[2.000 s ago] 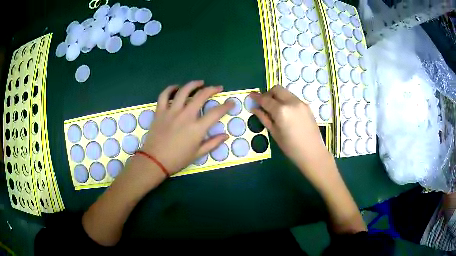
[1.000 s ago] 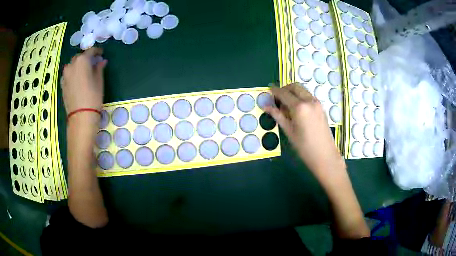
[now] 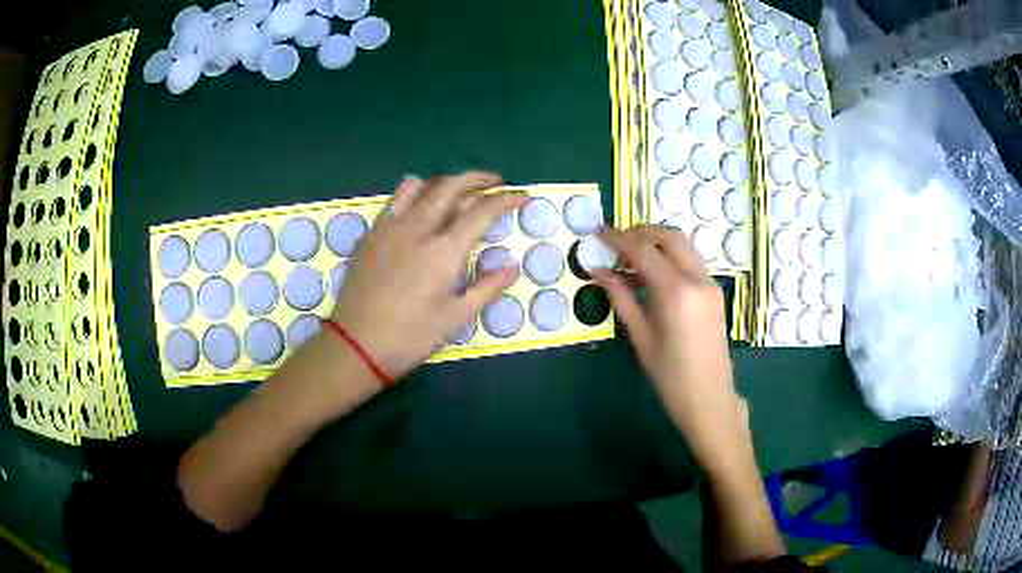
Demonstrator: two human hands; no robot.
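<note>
A long cream holder sheet with yellow edges lies in front of me, with three rows of round holes. Most holes in view hold pale discs. My right hand pinches a white disc at the middle hole of the rightmost column. The disc partly covers that dark hole. The hole below it is dark and empty. The top hole of that column holds a disc. My left hand, with a red cord at the wrist, lies spread over the middle of the sheet and hides several holes. No disc shows in it.
A pile of loose discs lies at the far left. Fanned sheets with dark holes stand at the left edge. Fanned filled sheets lie to the right. Beyond them is a clear bag with white contents. A blue stool shows lower right.
My left hand has moved from near the disc pile back over the sheet. My right hand has moved from the top-right hole to the one below, now with a disc. The lone disc seen earliest is gone.
</note>
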